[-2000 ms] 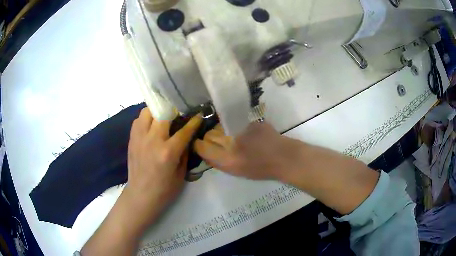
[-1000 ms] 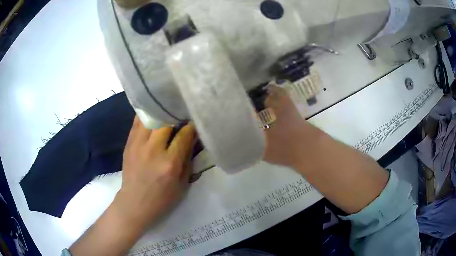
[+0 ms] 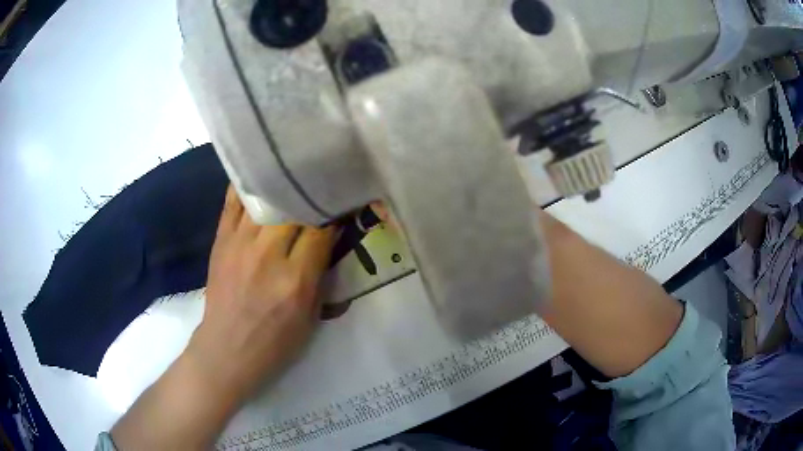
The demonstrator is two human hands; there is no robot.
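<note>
A dark navy curved panel point(image 3: 123, 251) with frayed edges lies flat on the white machine table, its right end running under the sewing machine head point(image 3: 290, 114). My left hand point(image 3: 264, 273) lies on the panel's right end beside the needle area, fingers pressed down on the cloth. The metal needle plate point(image 3: 379, 260) shows to the right of my fingers. My right hand is mostly hidden behind the pale lever guard point(image 3: 458, 194); only a fingertip near the needle area and the wrist point(image 3: 572, 273) show, so its grip cannot be seen.
A printed ruler point(image 3: 379, 392) runs along the table's front edge. Black-handled scissors point(image 3: 775, 132) lie at the table's right end. Pinkish-beige scraps point(image 3: 762, 273) and lilac cloth point(image 3: 770, 388) are at the far right. A tension knob point(image 3: 581, 172) sticks out from the head.
The machine head and guard appear larger and cover more of my right hand. The panel has shifted slightly left with my left hand on it. More of the needle plate shows.
</note>
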